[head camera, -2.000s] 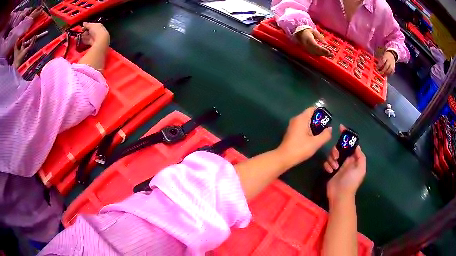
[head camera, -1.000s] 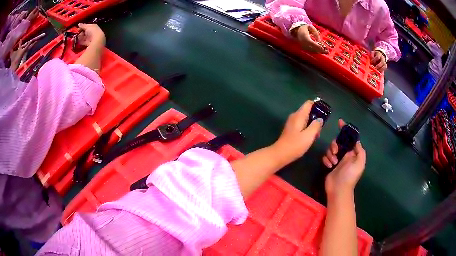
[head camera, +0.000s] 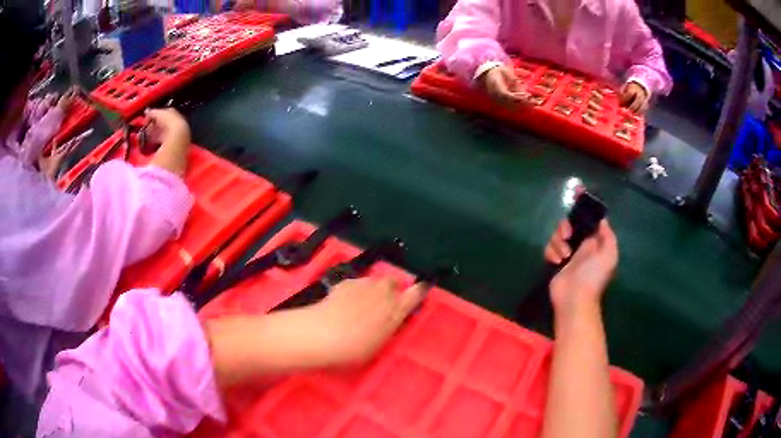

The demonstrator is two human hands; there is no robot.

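My left hand (head camera: 368, 316) is low over the red tray (head camera: 411, 359), fingers closed on a smartwatch mostly hidden under it; a dark strap end (head camera: 441, 274) sticks out past the fingertips at the tray's far edge. My right hand (head camera: 587, 261) holds another smartwatch (head camera: 587, 211) upright above the green bench, its face dark. Two more black smartwatches lie across the tray's left part, one further left (head camera: 287, 254) and one beside my left hand (head camera: 341, 272), partly hidden by it.
Stacked red trays (head camera: 231, 192) and a neighbour's hand (head camera: 167, 133) are at left. Opposite, a person in pink works over a small-part tray (head camera: 531, 115). Papers (head camera: 377, 56) lie at the back. A metal post (head camera: 728, 128) stands at right.
My left hand has moved from beside my right hand down and left onto the tray with its watch. My right hand still holds its watch, whose lit display went dark. The view has tilted up.
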